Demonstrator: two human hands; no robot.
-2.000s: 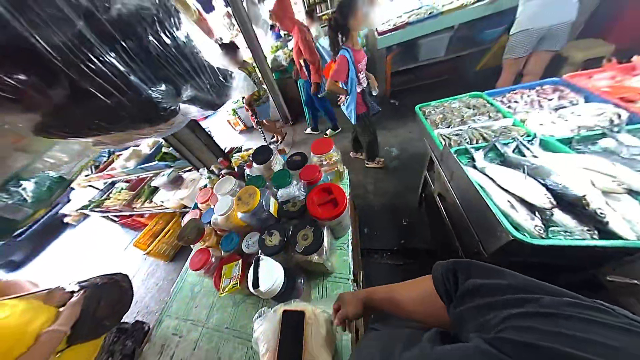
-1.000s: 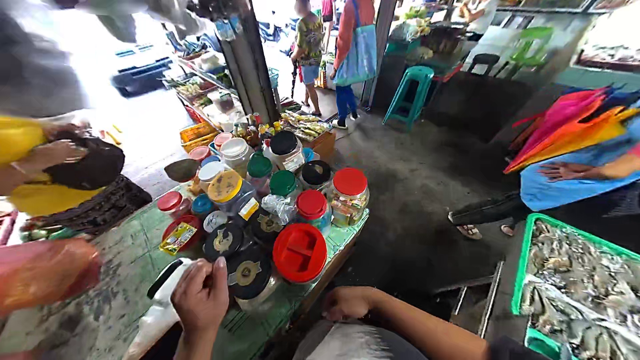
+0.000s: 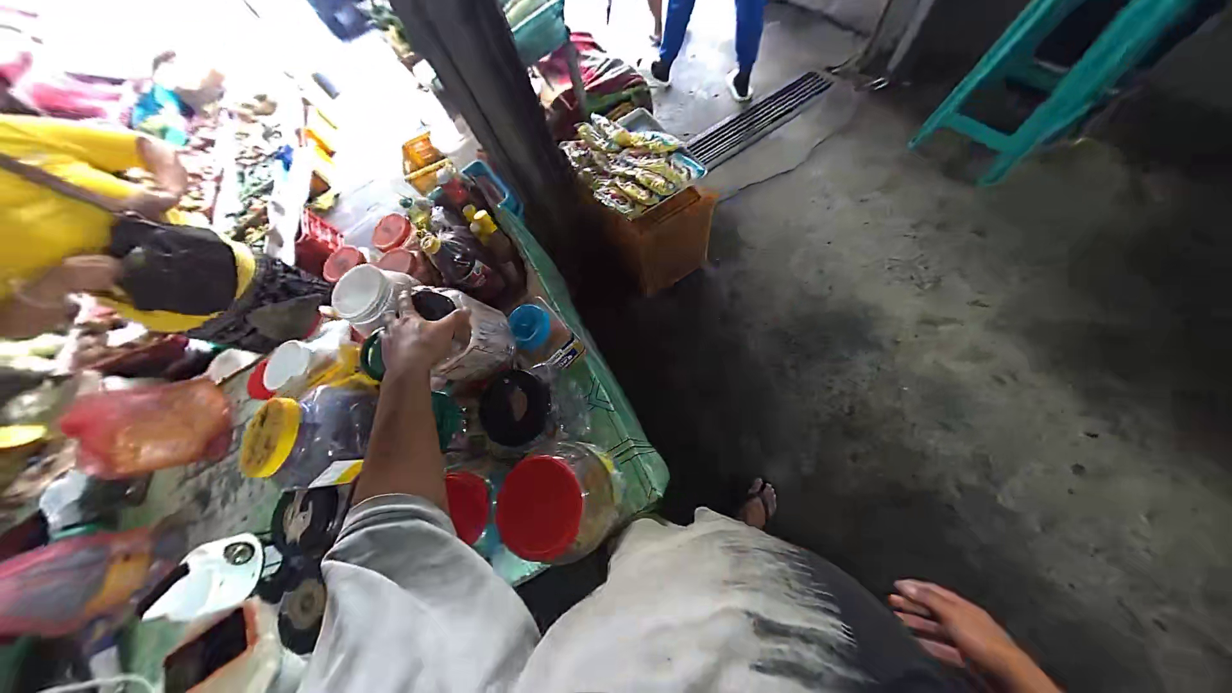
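Note:
My left hand (image 3: pixel 419 337) reaches over the jars on the table, its thumb and fingers around the dark lid of a clear plastic jar (image 3: pixel 486 342). A white-lidded jar (image 3: pixel 364 294) stands against its fingertips. Below my forearm are a red-lidded jar (image 3: pixel 544 508), a black-lidded jar (image 3: pixel 515 407) and a yellow-lidded jar (image 3: pixel 332 433). A blue-lidded container (image 3: pixel 531 327) is right of the gripped jar. My right hand (image 3: pixel 948 621) hangs over the floor at the lower right, fingers apart, holding nothing.
The green-covered table (image 3: pixel 635 462) ends at my side. Beyond its edge stand a dark post (image 3: pixel 491 106) and an orange crate (image 3: pixel 664 241) topped with packets. A teal stool (image 3: pixel 1020 106) is at the upper right. A person in yellow (image 3: pixel 67 212) stands across the table.
My left hand has moved from above the near black lids to the dark-lidded jar farther along the table. My right hand has moved out from in front of my body. The view has shifted strongly.

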